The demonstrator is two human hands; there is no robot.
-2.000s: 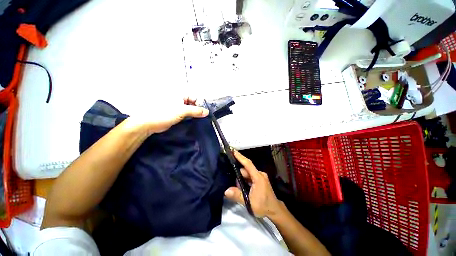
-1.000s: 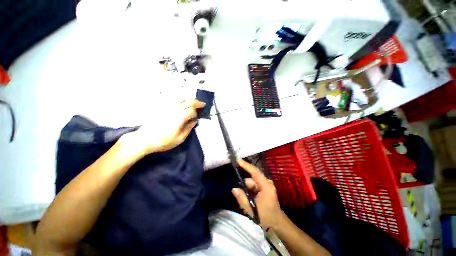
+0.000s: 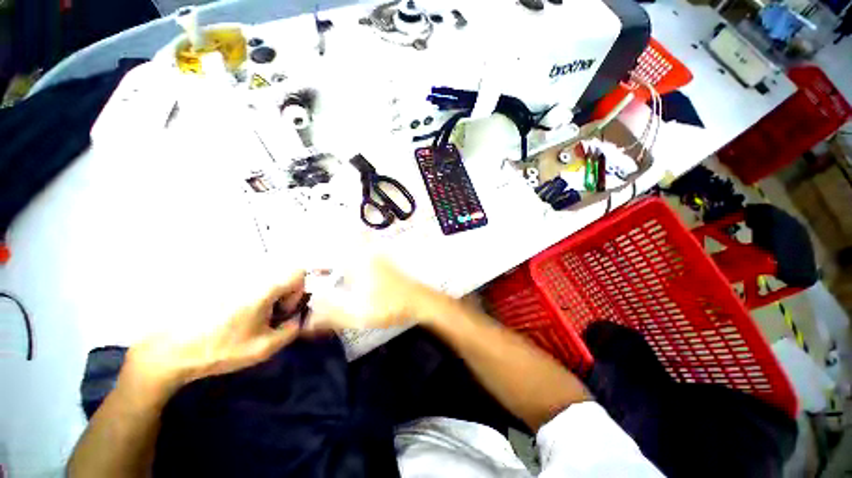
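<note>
A dark navy garment (image 3: 271, 411) lies over my lap and the table's front edge. My left hand (image 3: 238, 327) is at the garment's upper edge, fingers curled around a small dark bit of cloth. My right hand (image 3: 364, 294) is blurred and overexposed, close beside the left one; whether it holds anything cannot be told. The black shears (image 3: 379, 194) lie on the table, handles toward me, left of the phone (image 3: 450, 187). The needle area (image 3: 308, 170) of the white sewing machine (image 3: 551, 47) is beyond my hands.
A notions box (image 3: 590, 173) stands at the right with green and dark items. Dark strips (image 3: 509, 110) hang from the machine head. A large red crate (image 3: 668, 308) is right below the table. A yellow-based container (image 3: 210, 49) stands behind the machine head. Dark cloth (image 3: 56, 140) lies at far left.
The shears have gone from my right hand to the table beside the phone. My right hand has moved up and left to my left hand. The view has shifted, showing more of the machine.
</note>
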